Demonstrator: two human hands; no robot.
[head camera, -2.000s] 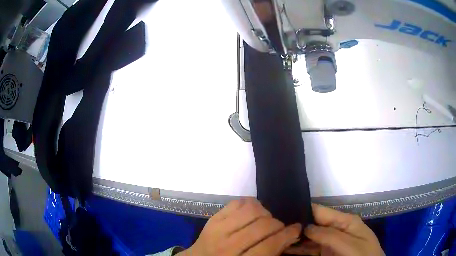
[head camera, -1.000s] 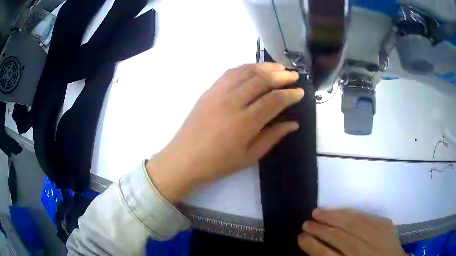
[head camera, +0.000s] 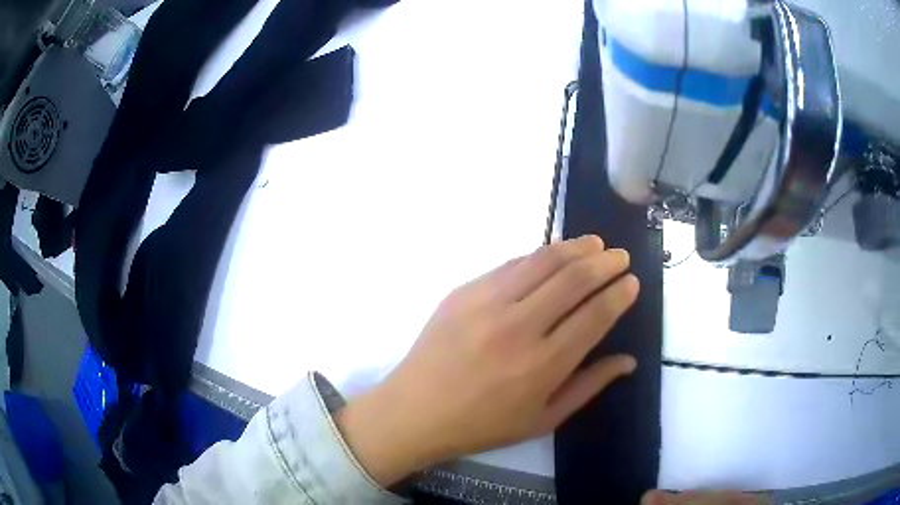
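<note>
A black fabric strip runs lengthwise beside and under the white sewing machine head and over the table's front edge. My left hand lies flat on the strip, fingertips on it just in front of the machine's foot area, fingers slightly apart. My right hand is mostly cut off by the bottom edge, beside the strip; its grip is hidden. The needle and presser foot cannot be made out clearly. The chrome thread take-up guard looks large and close.
Spare black strips are draped in a pile at left. A grey unit with a round vent stands at far left. A thin wire guide lies left of the strip. A grey attachment is right of the foot. Loose threads lie at right.
My left hand came up from the table's front edge onto the strip near the machine, then shifted lower right in view. My right hand has slid mostly out of the picture. The view has moved closer to the head.
</note>
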